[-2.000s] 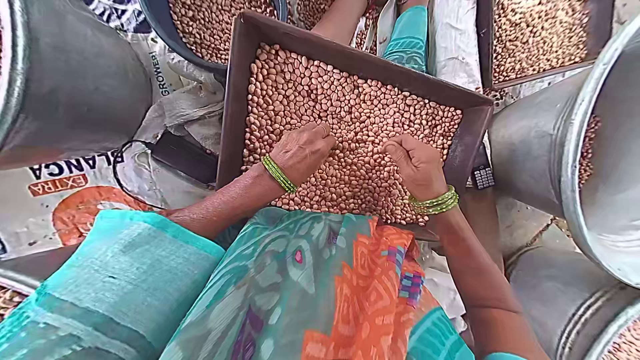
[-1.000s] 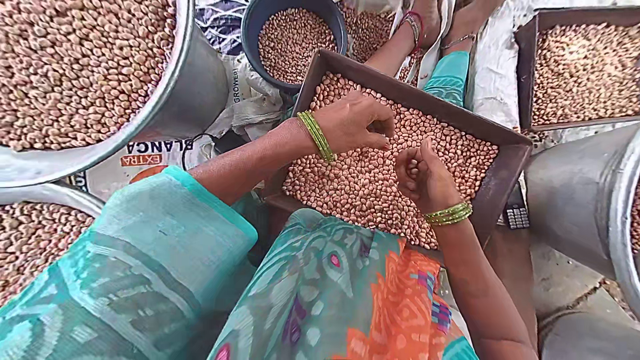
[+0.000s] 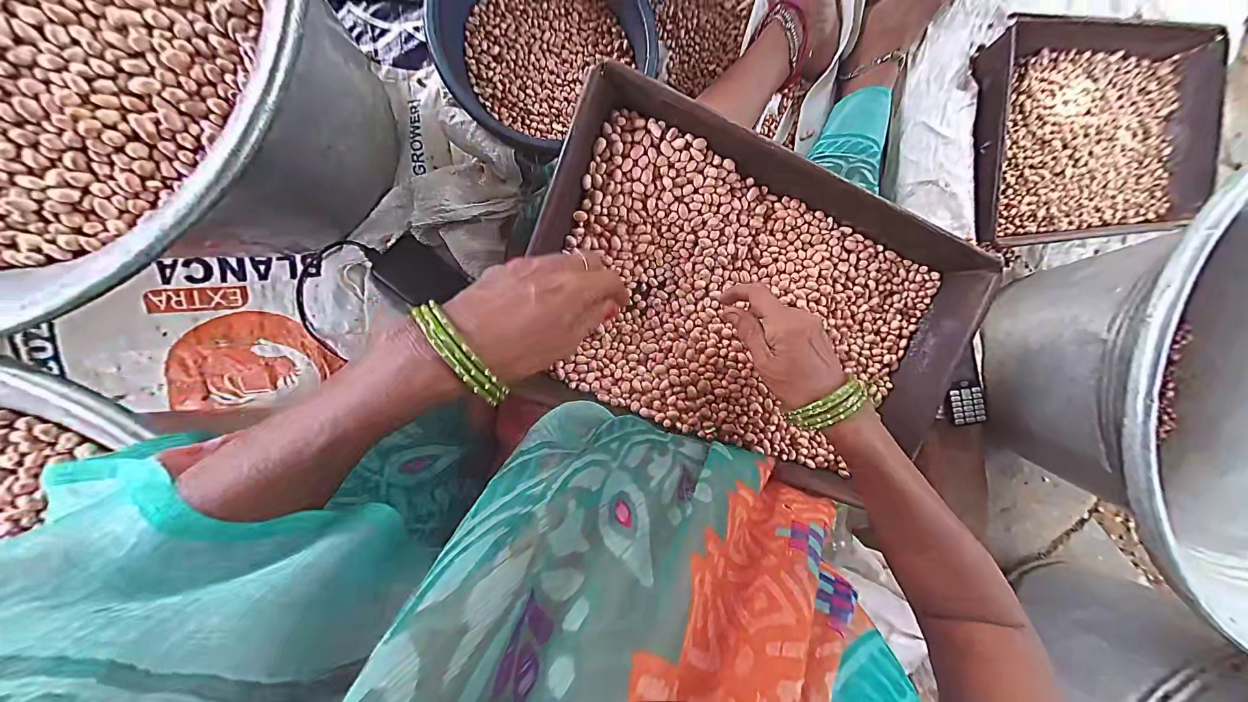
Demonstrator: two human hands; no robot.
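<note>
A dark brown rectangular tray [image 3: 951, 341] rests tilted across my lap, spread with many pinkish-brown nuts or beans [image 3: 702, 224]. My left hand [image 3: 541, 307], with green bangles at the wrist, is over the tray's left part, its fingers bent down at the nuts. Whether anything is between those fingertips is hidden. Right of it, my right hand [image 3: 785, 341] touches the nuts near the middle of the tray, thumb and forefinger curled; no held piece can be made out. Green bangles circle that wrist too.
Large metal pots stand at the upper left [image 3: 331, 136], lower left and right [image 3: 1072, 361]. A blue tub [image 3: 444, 58] of nuts is beyond the tray, near bare feet. Another brown tray [image 3: 1209, 127] of nuts lies upper right. A keypad phone [image 3: 967, 402] is beside my tray.
My left hand was higher over the tray a second ago and is now lower, at its left side. The view has shifted noticeably since the first frame.
</note>
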